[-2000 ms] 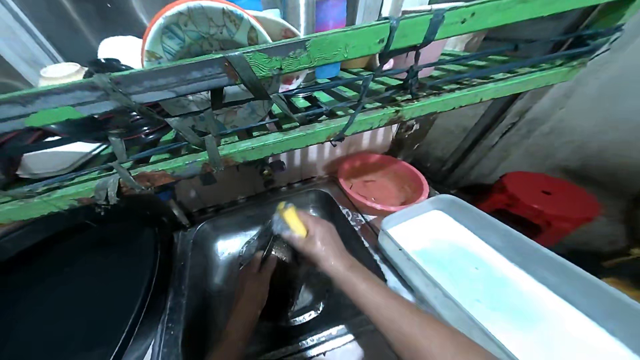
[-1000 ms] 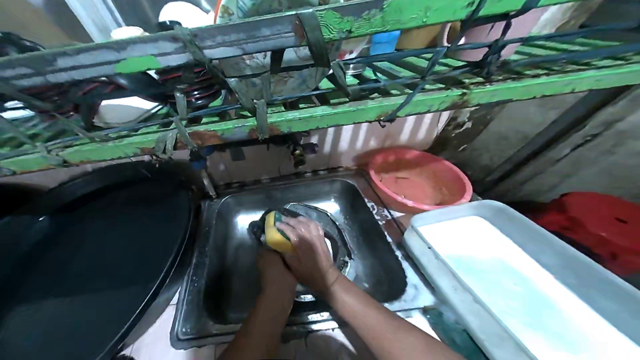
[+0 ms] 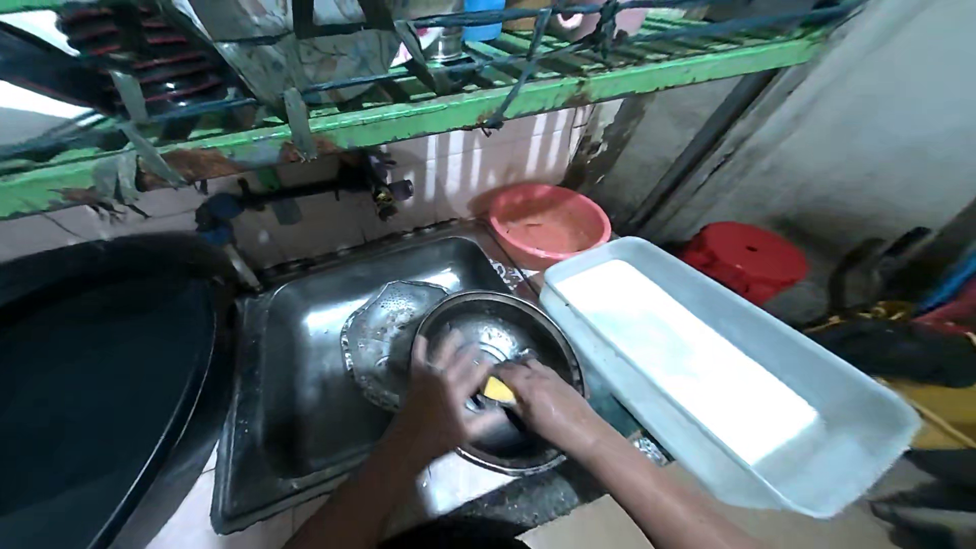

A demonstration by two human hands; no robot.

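Note:
A round metal bowl (image 3: pixel 560 335) stands at the right edge of the metal sink (image 3: pixel 286 366). Inside it, my right hand (image 3: pixel 537 393) grips a yellow sponge (image 3: pixel 499 390) with a dark side. My left hand (image 3: pixel 450 389) is over the bowl's left part, blurred, its fingers spread and touching nothing that can be made out. To the left of the bowl, partly behind it, a metal plate or tray with a wavy rim (image 3: pixel 389 320) lies in the sink.
A large black tub (image 3: pixel 206 366) is left of the sink. Behind are a tap (image 3: pixel 385 194) and a pink basin (image 3: pixel 549 221). A pale rectangular tub (image 3: pixel 732 366) stands at the right, near a red plastic stool (image 3: pixel 747 255). A green rack (image 3: pixel 427 114) with dishes crosses above.
My hands, together on the sponge over the sink one second ago, are now apart, at the bowl on the sink's right edge. The view has shifted.

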